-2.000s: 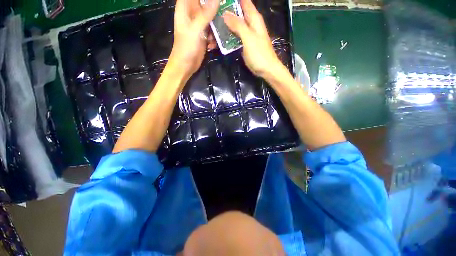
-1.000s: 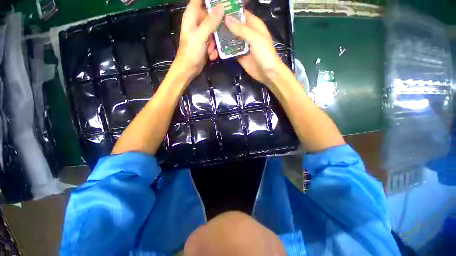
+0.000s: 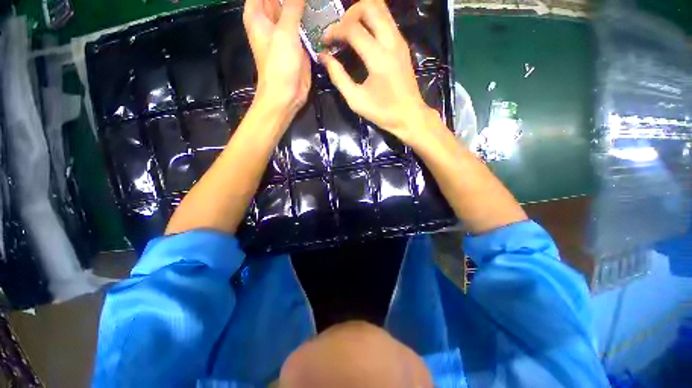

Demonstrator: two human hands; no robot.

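A white-edged phone housing [image 3: 322, 23] with grey and green board parts inside is at the top edge of the view, partly cut off. My left hand [image 3: 279, 45] holds it along its left side. My right hand [image 3: 377, 68] is at its lower right, thumb and index finger bent around the lower end; whether they pinch a small part cannot be told. The glossy black pocketed tray [image 3: 190, 140] lies under both hands, and the pockets in its lower part hold nothing visible but glare.
A small green-white cluster [image 3: 501, 130] lies on the green mat [image 3: 546, 170] right of the tray, with tiny bits above it. Clear trays [image 3: 641, 144] stand far right. Whitish film [image 3: 34, 167] covers black trays at left. Another phone part [image 3: 58, 12] is top left.
The housing and my left hand have moved up and left. My right hand has shifted from the housing's right side to its lower end, with thumb and fingers now spread into a pinch shape.
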